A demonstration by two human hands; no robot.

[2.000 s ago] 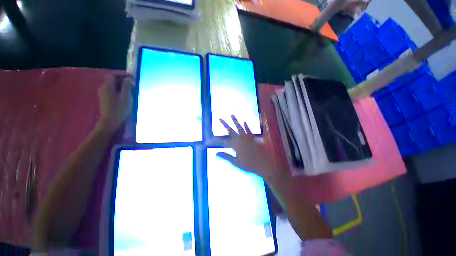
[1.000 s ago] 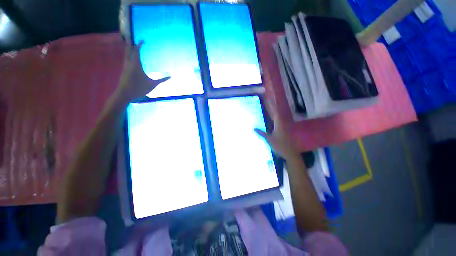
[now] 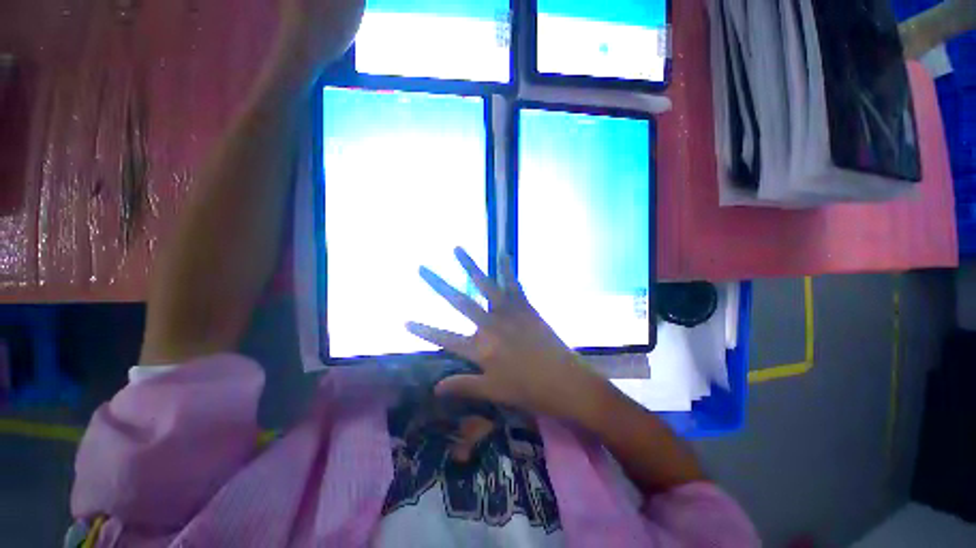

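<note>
Four lit tablets lie in a two-by-two block. The near left tablet (image 3: 396,214) and the near right tablet (image 3: 589,214) show white and pale blue screens; the far left tablet (image 3: 428,37) and far right tablet (image 3: 599,43) are cut off by the top edge. White sheets show beneath them. My right hand (image 3: 498,343) is spread, fingers apart, over the lower right part of the near left tablet; whether the fingertips touch is unclear. My left hand (image 3: 321,32) is at the far left tablet's left edge, partly cut off by the picture's top; its fingers are hidden.
A leaning stack of dark tablets with white sheets (image 3: 797,107) stands at right on the pink-red bench surface (image 3: 792,238). A blue bin (image 3: 728,391) with white papers and a round black thing lies below the bench edge. Yellow lines mark the grey floor.
The view has tilted down, so the tablets sit higher in the picture. My right hand has moved from the near right tablet to the near left one. My left hand has moved farther up.
</note>
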